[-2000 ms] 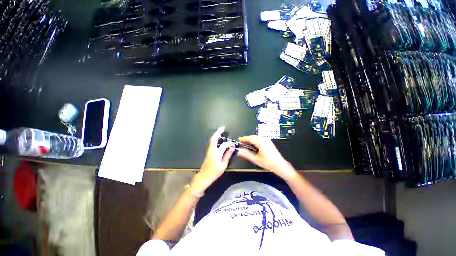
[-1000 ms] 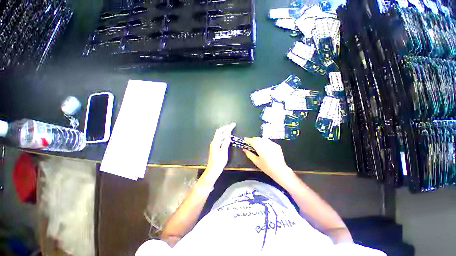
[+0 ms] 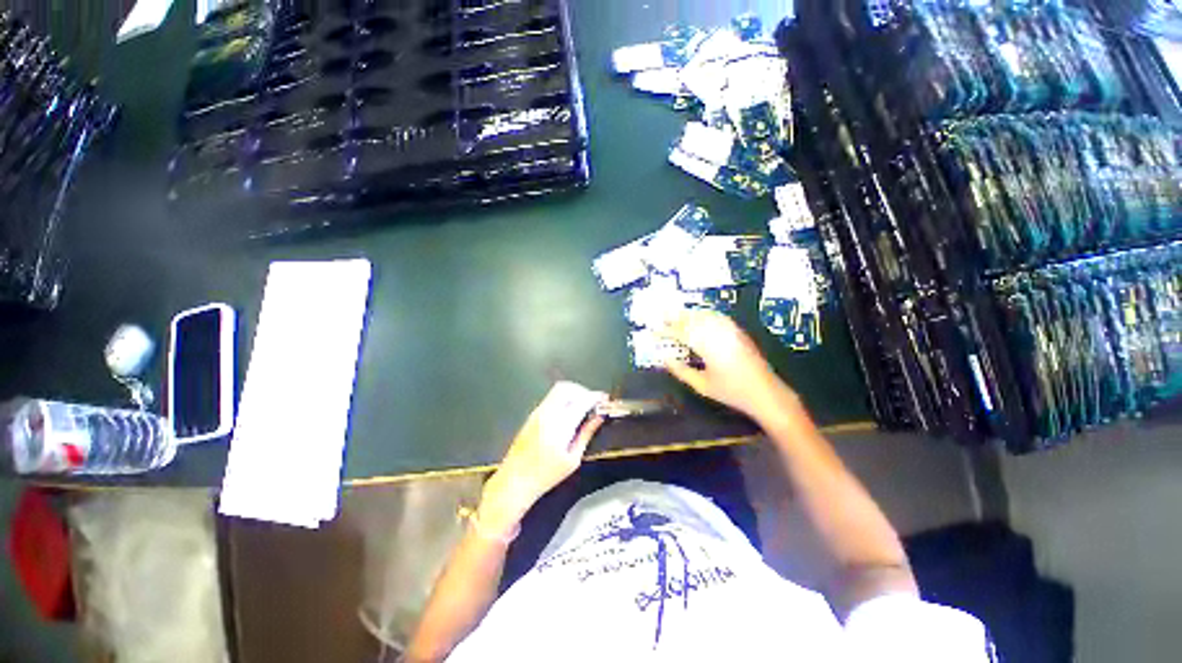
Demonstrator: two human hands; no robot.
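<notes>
My left hand [image 3: 560, 434] is near the table's front edge, its fingers closed on a thin stack of circuit boards [image 3: 633, 408] seen edge-on and blurred. My right hand [image 3: 710, 352] is farther forward and to the right, its fingertips at the near end of a loose heap of half-white, half-dark finished boards [image 3: 716, 264]. Whether the right fingers grip a board cannot be told. More finished boards [image 3: 726, 78] lie in a heap farther back.
A black pocketed tray [image 3: 389, 117] lies at the back. Tall full trays [image 3: 1063, 194] stand right. White sticker sheets [image 3: 301, 389], a phone [image 3: 201, 373], a small round whitish object [image 3: 130, 347] and a water bottle [image 3: 91, 438] are left. Black stacked trays [image 3: 39, 156] are far left.
My right hand has left the stack by my left hand and moved forward to the near heap of boards. My left hand still holds the stack. The camera view has shifted.
</notes>
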